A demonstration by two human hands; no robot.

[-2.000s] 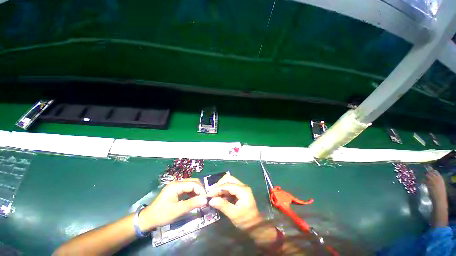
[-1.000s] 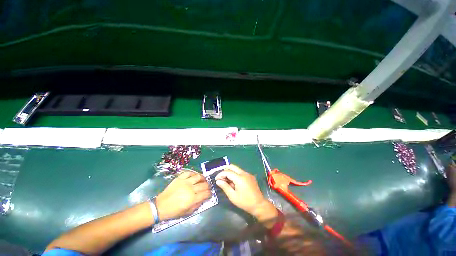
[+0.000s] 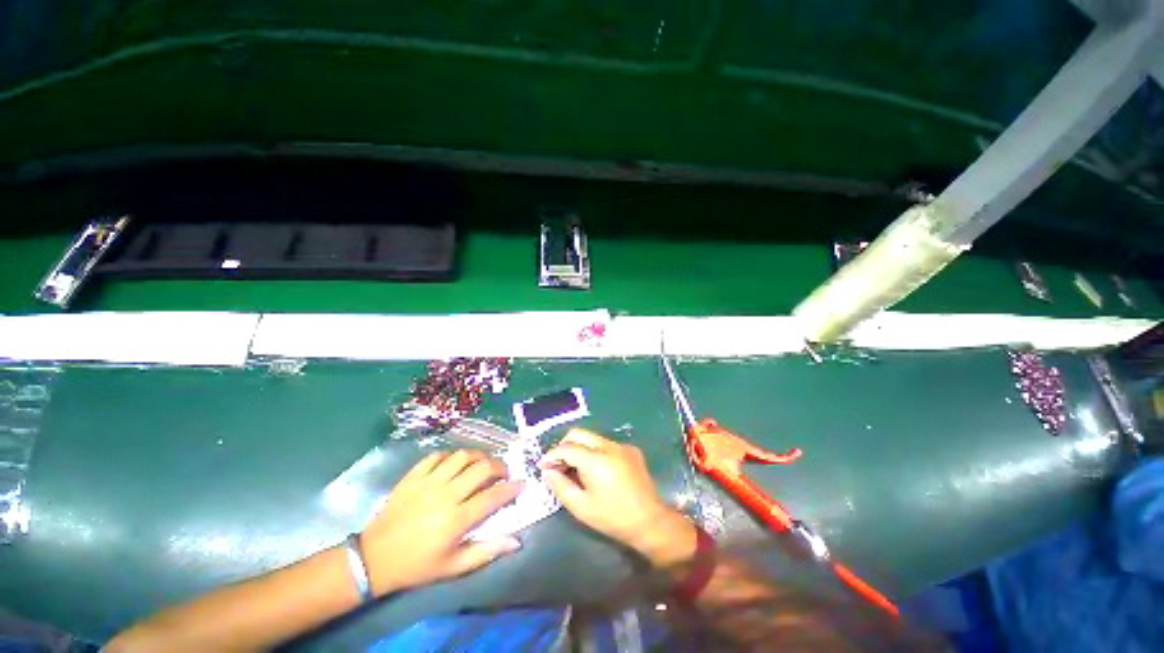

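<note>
A silver-white phone assembly (image 3: 521,513) lies on the dark green bench mat, partly covered by both hands. My left hand (image 3: 440,517) is spread over its left part, fingers on it, with a pale band on the wrist. My right hand (image 3: 610,487) has thumb and index finger pinched together at the phone's upper right end; whether a part is between them cannot be seen. A small white-framed piece with a dark centre (image 3: 552,408) lies just beyond the fingers. A pile of tiny dark red and silver components (image 3: 457,389) lies left of it.
An orange air gun (image 3: 740,475) lies right of my right hand. Beyond the white strip (image 3: 421,336), the green belt carries a phone (image 3: 563,251), another phone (image 3: 82,262) and a black tray (image 3: 294,250). A pinkish pile (image 3: 1040,390), blue sleeve (image 3: 1142,523) and taped post (image 3: 887,274) are at right.
My left hand has opened flatter over the phone and shifted slightly left. My right fingers moved from near the framed piece down to the phone's end. The neighbour's hand has left view.
</note>
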